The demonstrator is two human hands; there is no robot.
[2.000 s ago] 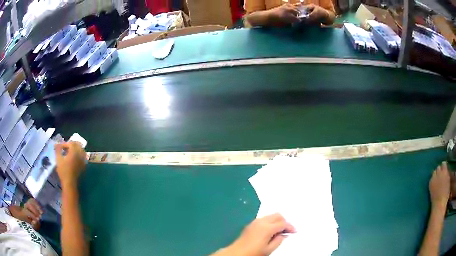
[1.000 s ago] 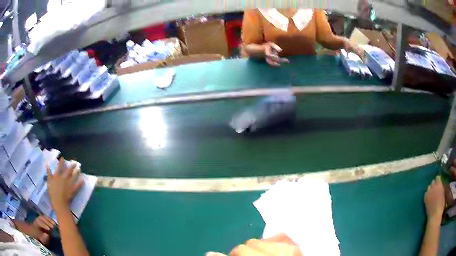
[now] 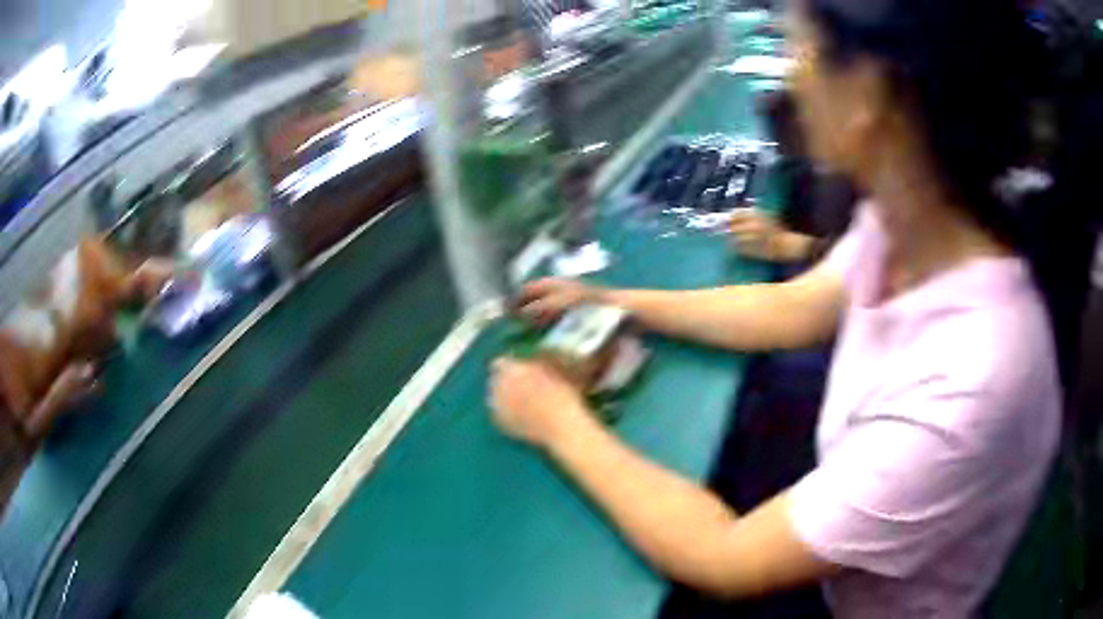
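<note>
Neither of my hands is in view. The view is blurred. A small part of the white sheet stack (image 3: 281, 605) shows at the bottom edge. Nearest in front, a neighbour in a pink top has both hands at a small press fixture (image 3: 585, 339) with a shiny top and brownish sides on the green bench (image 3: 448, 520). Whether the neighbour holds a part there cannot be told.
A grey post (image 3: 450, 181) stands by the pale rail (image 3: 351, 466). The dark green belt (image 3: 260, 399) runs along the left. A blurred person in orange is across it. Dark parts in shiny plastic (image 3: 702, 179) lie farther up the bench. Another person's hand is near them.
The view has swung right, from the white stack and belt to the neighbour in pink. The hand that was on the stack has left the picture.
</note>
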